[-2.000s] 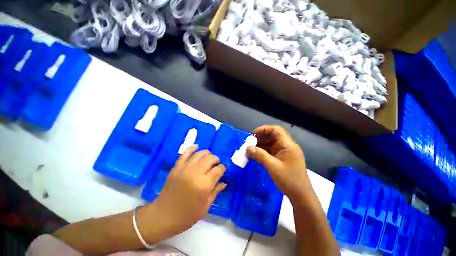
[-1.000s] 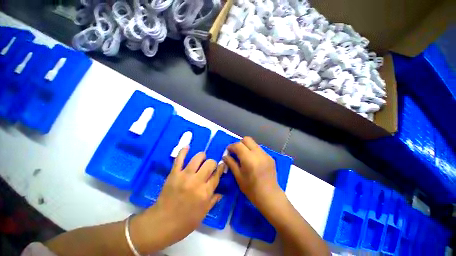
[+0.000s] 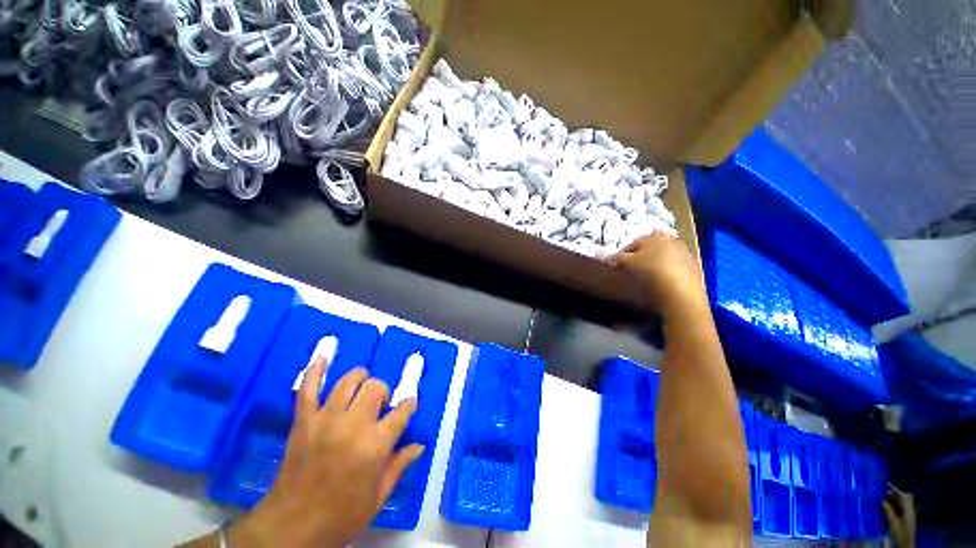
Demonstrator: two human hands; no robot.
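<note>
Blue blister trays (image 3: pixel 203 396) lie side by side on the white table strip; three near my left hand each have a white plug adapter (image 3: pixel 227 324) in the narrow recess. My left hand (image 3: pixel 348 444) rests over the second and third trays, fingers apart, a fingertip at the second tray's adapter. A fourth tray (image 3: pixel 494 428) has empty recesses. My right hand (image 3: pixel 655 262) reaches over the near right edge of the open carton (image 3: pixel 482 230); its fingertips are at the loose white parts (image 3: pixel 535 171), and whether they grip one is hidden.
Coiled white cables (image 3: pixel 235 107) are heaped left of the carton. Stacked blister trays (image 3: pixel 787 310) stand right of it. More empty trays (image 3: pixel 808 482) line the right side. Another person's hand (image 3: pixel 899 519) shows at the lower right edge. A filled tray (image 3: pixel 48 268) lies far left.
My right hand has left the third tray, where a white adapter now lies, and moved to the carton. My left hand stays over the trays. The view has shifted right.
</note>
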